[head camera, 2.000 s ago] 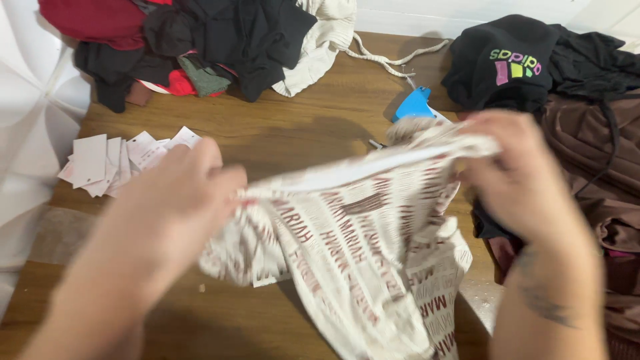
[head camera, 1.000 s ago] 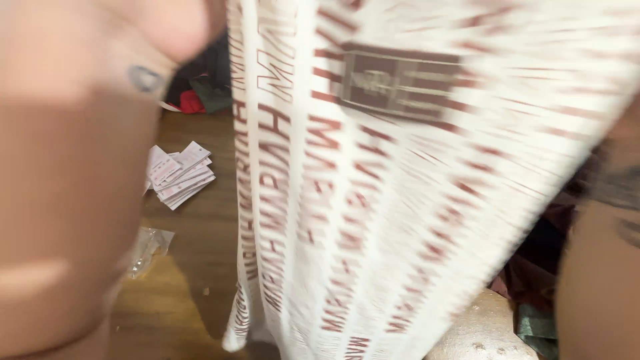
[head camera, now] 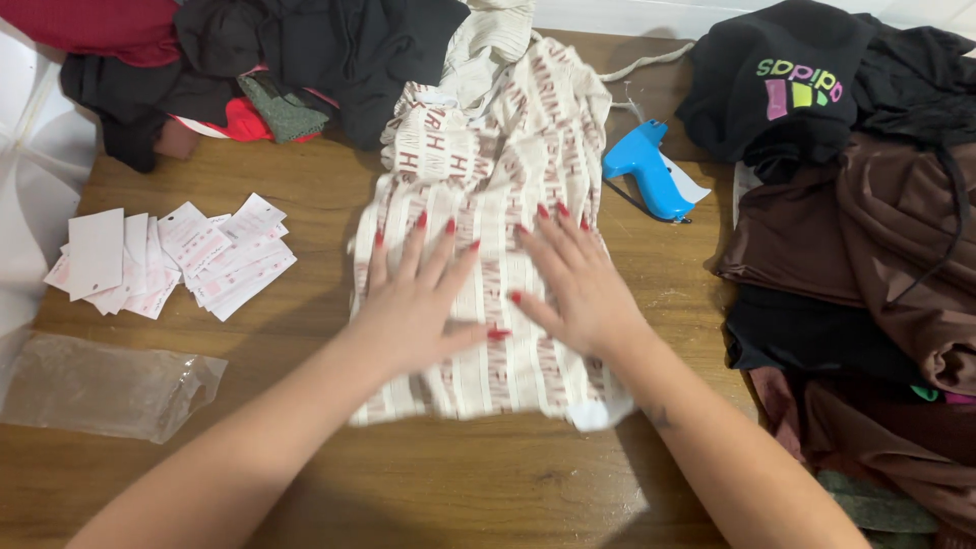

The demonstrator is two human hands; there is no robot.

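A cream garment with printed brown lettering (head camera: 488,191) lies spread on the wooden table, its upper part bunched and its lower edge toward me. My left hand (head camera: 415,305) rests flat on the garment's left side, fingers apart. On its right side my right hand (head camera: 572,290) lies palm down, also with fingers spread. Neither hand grips the cloth. A small white piece (head camera: 598,414) shows at the garment's lower right corner. Right of the garment's upper part lies a blue tagging gun (head camera: 652,171), partly over a white tag (head camera: 685,183).
Printed card tags (head camera: 221,252) lie in loose piles at the left, above a clear plastic bag (head camera: 107,385). Dark and red clothes (head camera: 320,53) are heaped at the back left. A black Adidas garment (head camera: 762,91) and brown clothes (head camera: 808,236) fill the right side.
The lettered garment, held up in both hands before, now lies on the table. My hands have let go of its edge and rest flat on it.
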